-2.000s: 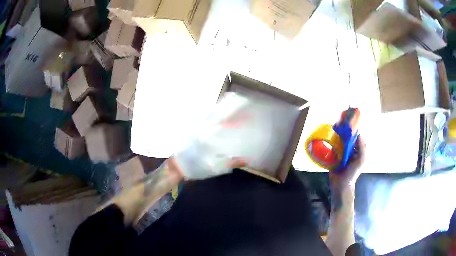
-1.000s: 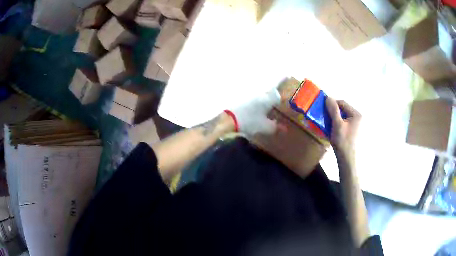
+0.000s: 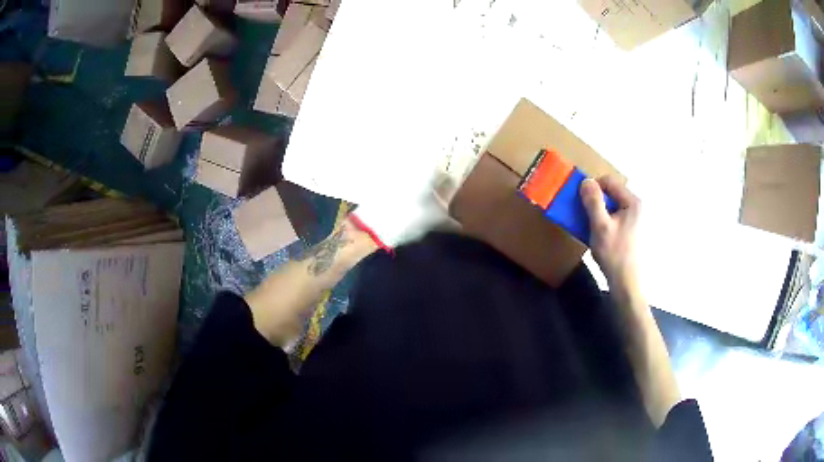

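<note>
A brown carton (image 3: 515,212) stands in front of my body at the near table edge, its top flaps closed with a centre seam. My right hand (image 3: 607,217), bare, is shut on the blue and orange-red tape dispenser (image 3: 562,194), which lies over the carton top along the seam. My left hand (image 3: 407,207), in a white glove with a red cuff, is at the carton's left side. The glove blends into the bright table, so its fingers and grip are hard to make out. Any tape on the seam cannot be made out.
The white table (image 3: 388,99) carries open cartons (image 3: 777,54) at the far right and another carton (image 3: 781,189) at right. Small boxes (image 3: 199,95) lie on the green floor at left. Flat cardboard (image 3: 108,334) is stacked at lower left. Clear plastic shows beyond the right table end.
The open carton's flaps are now closed. The tape dispenser moved from right of the carton onto its top. My gloved hand moved off the top to the carton's left side.
</note>
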